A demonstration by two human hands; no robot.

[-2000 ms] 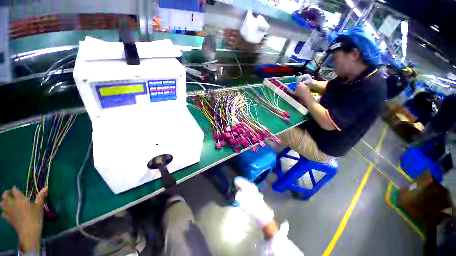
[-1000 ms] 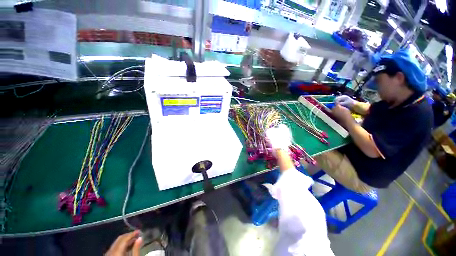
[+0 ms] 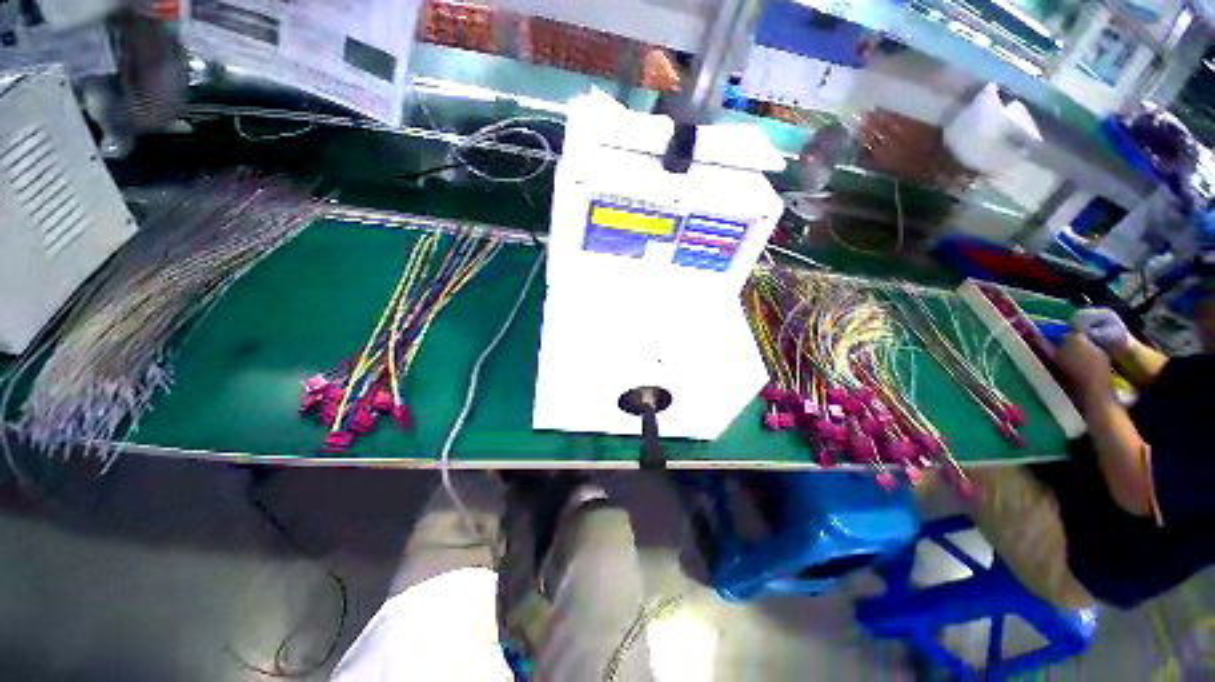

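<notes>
The white bench machine [image 3: 640,333] stands upright on the green mat, with a yellow-green display and a dark nose low on its front. A smaller pile of coloured leads with magenta connectors [image 3: 357,406] lies left of it. A larger pile of similar leads [image 3: 846,420] lies right of it. A thick sheaf of pale cut wires [image 3: 160,300] lies on the bench at the far left. Neither my left hand nor my right hand shows. A white piece of clothing [image 3: 426,629], maybe a sleeve, shows at the bottom edge.
A grey cable [image 3: 482,360] crosses the mat and hangs over the bench edge. A vented box [image 3: 53,200] stands far left. At the right, a person [image 3: 1133,466] works at a long tray [image 3: 1023,349]. Blue stools [image 3: 813,533] stand below the bench.
The view has swung left, bringing the pale sheaf and vented box in. My right hand has left the right-hand pile and the picture. My left hand is also out of view.
</notes>
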